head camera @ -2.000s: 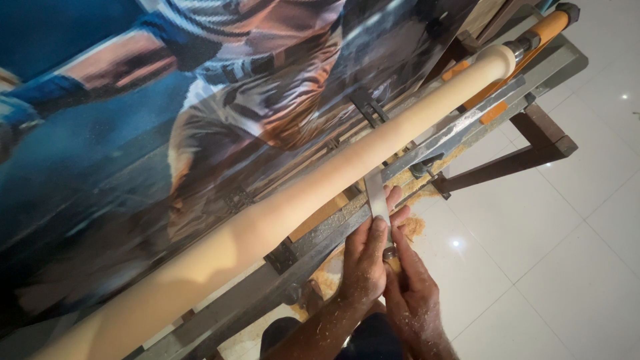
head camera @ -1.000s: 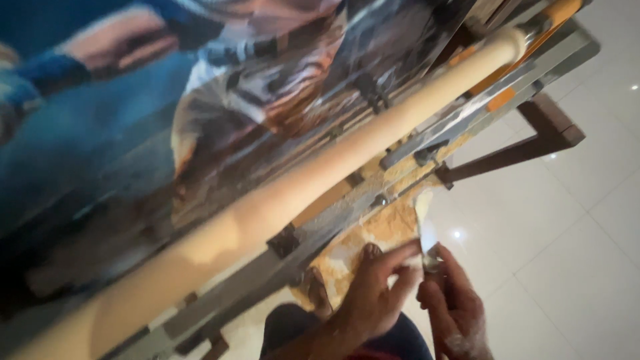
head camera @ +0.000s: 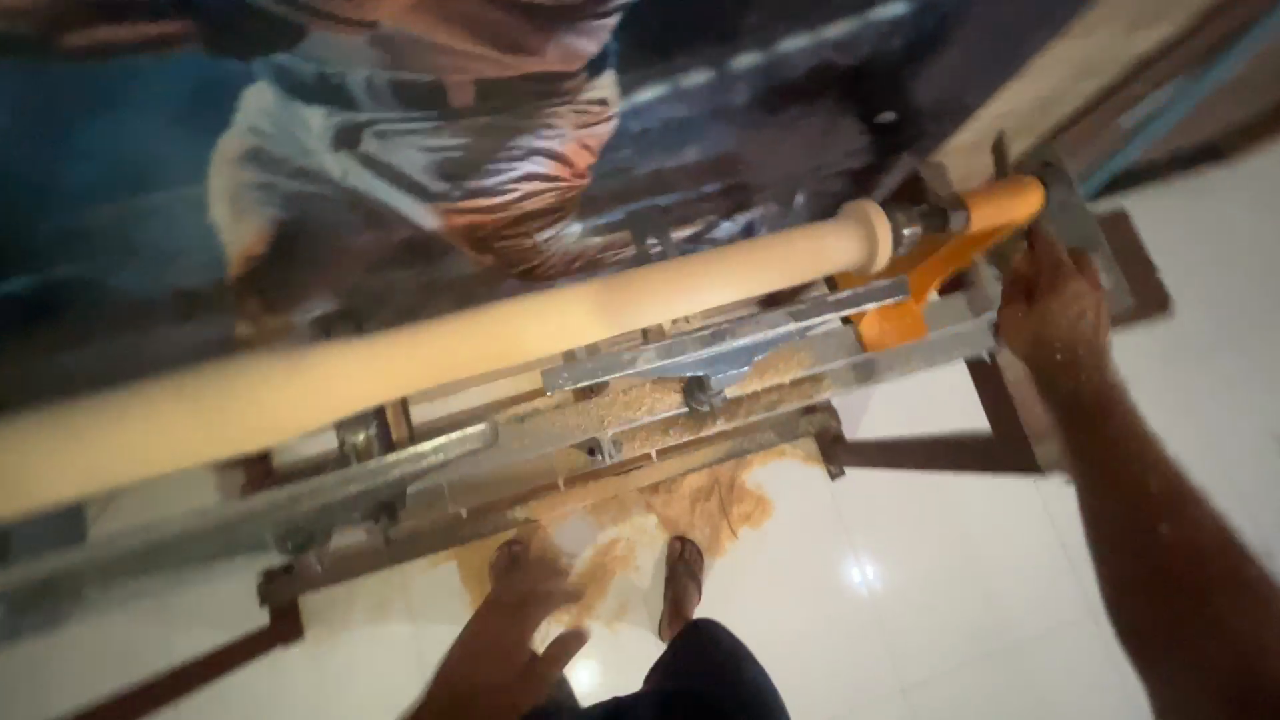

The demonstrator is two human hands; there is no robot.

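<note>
A long turned wooden piece, pale and shaped like a baseball bat [head camera: 620,300], lies across the wood lathe, its knob end held at the orange tailstock [head camera: 985,225]. My right hand [head camera: 1055,300] is at the outer end of the tailstock; its fingertips are partly hidden, so its grip is unclear. Low in the view, my left hand [head camera: 525,620] hangs blurred over the floor with fingers apart and nothing seen in it. The metal tool rest [head camera: 730,335] runs beside the wood, between it and me.
Wood dust coats the lathe bed [head camera: 640,405] and lies on the tiled floor [head camera: 930,580] around bare feet. Dark metal stand legs [head camera: 930,452] reach toward me. Behind the lathe is a large printed picture [head camera: 420,150].
My hands have moved apart, the right out to the tailstock. The flat metal tool they held earlier is no longer seen. The view has shifted toward the tailstock end.
</note>
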